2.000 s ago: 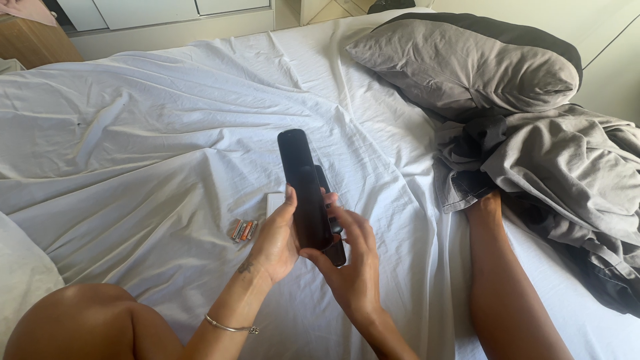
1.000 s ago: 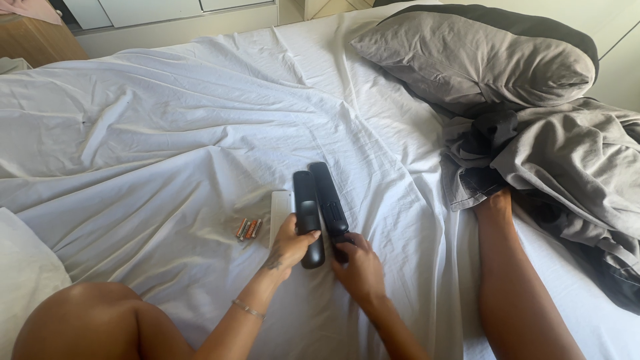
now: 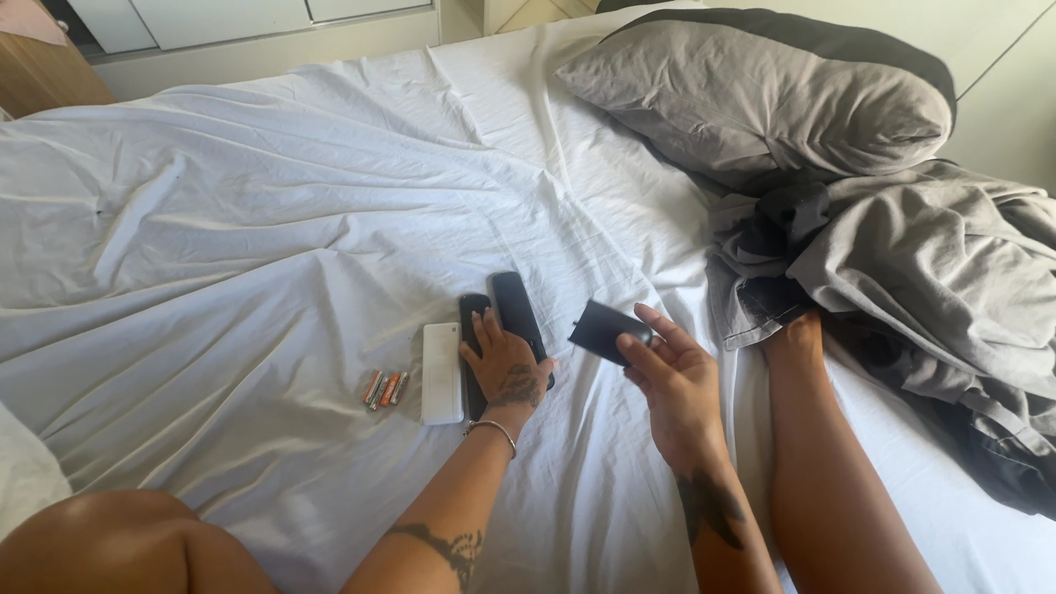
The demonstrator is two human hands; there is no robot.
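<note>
My right hand (image 3: pixel 681 371) holds a black plastic battery cover (image 3: pixel 609 332) between thumb and fingers, raised over the sheet. My left hand (image 3: pixel 507 363) lies on two black remote controls side by side on the bed, its fingertips on the left one (image 3: pixel 473 318) and its thumb side by the lower end of the right one (image 3: pixel 513 305). Whether it grips either cannot be told. A white remote control (image 3: pixel 442 373) lies just left of them. Farther left are several orange and silver batteries (image 3: pixel 385 390) in a small group.
A wrinkled white sheet (image 3: pixel 247 247) covers the bed. A grey pillow (image 3: pixel 759 99) lies at the back right, with a heap of grey cloth (image 3: pixel 940 239) in front of it. My bare legs flank my arms, the right foot partly under the cloth.
The black remotes, held in my hands earlier, now lie beside the white one. My right hand has moved right, away from them, with the black cover in it.
</note>
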